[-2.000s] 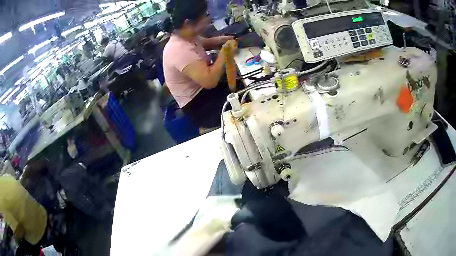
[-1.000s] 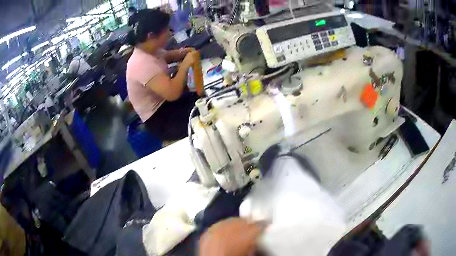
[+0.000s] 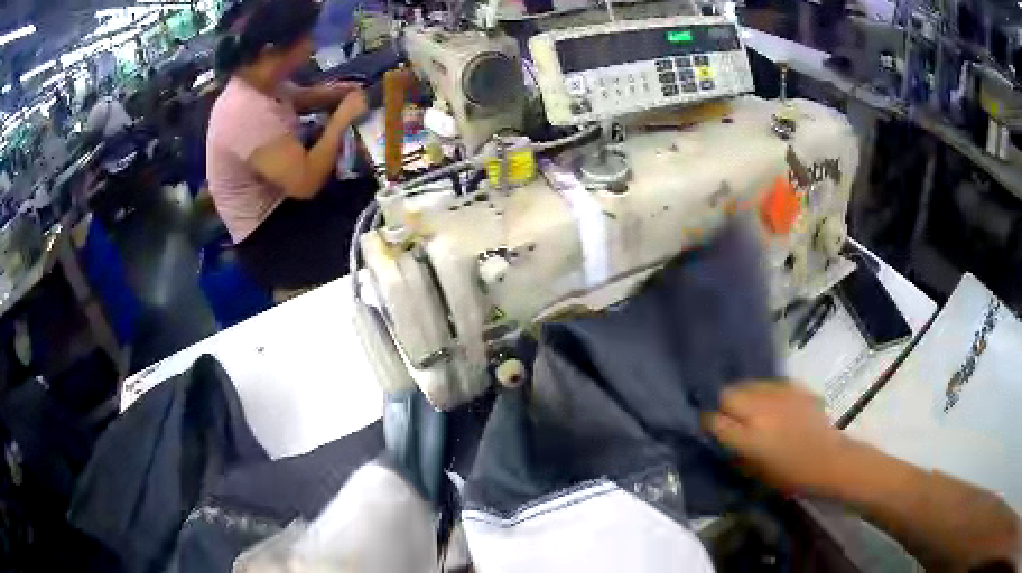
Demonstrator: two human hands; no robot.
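Note:
My right hand (image 3: 779, 434), its forearm entering from the lower right, grips the edge of a dark grey trouser panel (image 3: 611, 392). The panel is raised in front of the sewing machine head (image 3: 661, 213), its top blurred. White pocketing (image 3: 577, 537) with an overlocked edge lies below it at the bottom. Another white cloth piece (image 3: 375, 520) lies to its left, and more dark trouser cloth (image 3: 168, 459) spreads over the table's left part. The needle and presser foot are hidden by cloth and the machine head. My left hand is not in view.
The white table (image 3: 291, 397) runs under the machine. A black phone-like rectangle (image 3: 874, 308) and black thread snips (?) (image 3: 813, 322) lie right of the machine. A control panel (image 3: 644, 69) sits on top. A person in a pink shirt (image 3: 252, 157) works beyond the table.
The view has shifted, so the machine sits further left. The dark panel now stands raised before the machine, where white cloth was. The hand seen low in the middle is gone from there.

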